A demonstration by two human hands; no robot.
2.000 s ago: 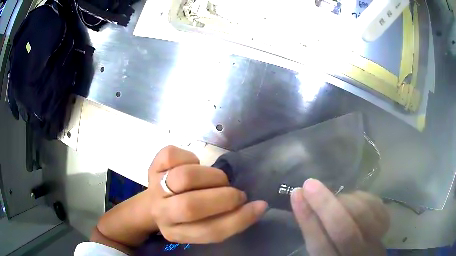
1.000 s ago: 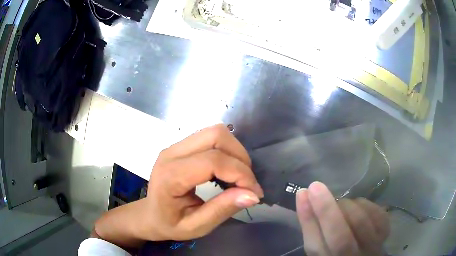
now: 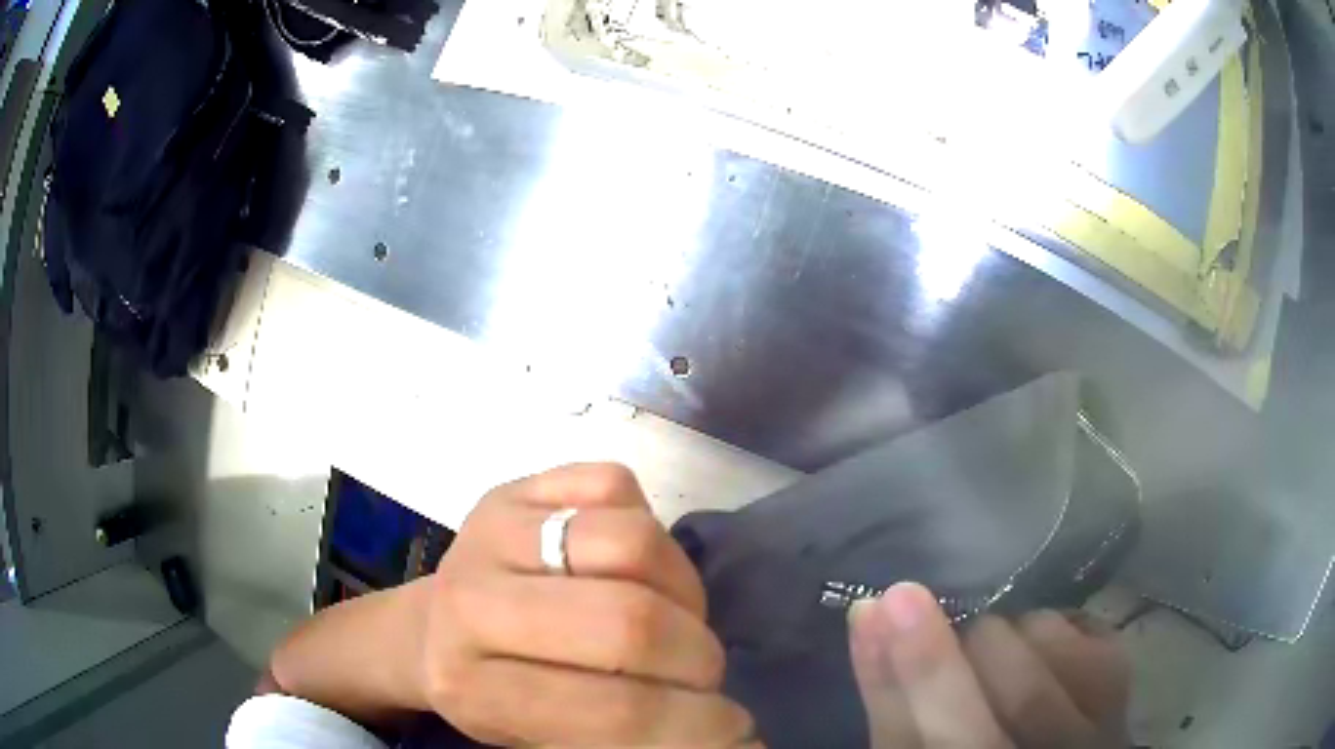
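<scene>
A dark bag panel [image 3: 937,490] spans between my hands above the table's front edge. A silver zipper [image 3: 1037,563] curves along its right part, and its end shows just left of my right fingertips. My left hand [image 3: 578,615], with a ring, is closed in a fist at the panel's left end; dark cloth shows beside its knuckles. My right hand [image 3: 981,673] pinches the panel at the zipper end between thumb and finger. What the left fingers hold underneath is hidden.
Dark panels [image 3: 161,176], one with a yellow sticker, are piled at the far left. The metal table [image 3: 439,190] has small holes. A template with yellow tape [image 3: 1135,234] and a white housing [image 3: 1183,70] lie at the upper right.
My left hand opened into a pinch, then turned back into a fist, lower than before. The zipper end and right fingertips sit slightly lower, and more zipper shows.
</scene>
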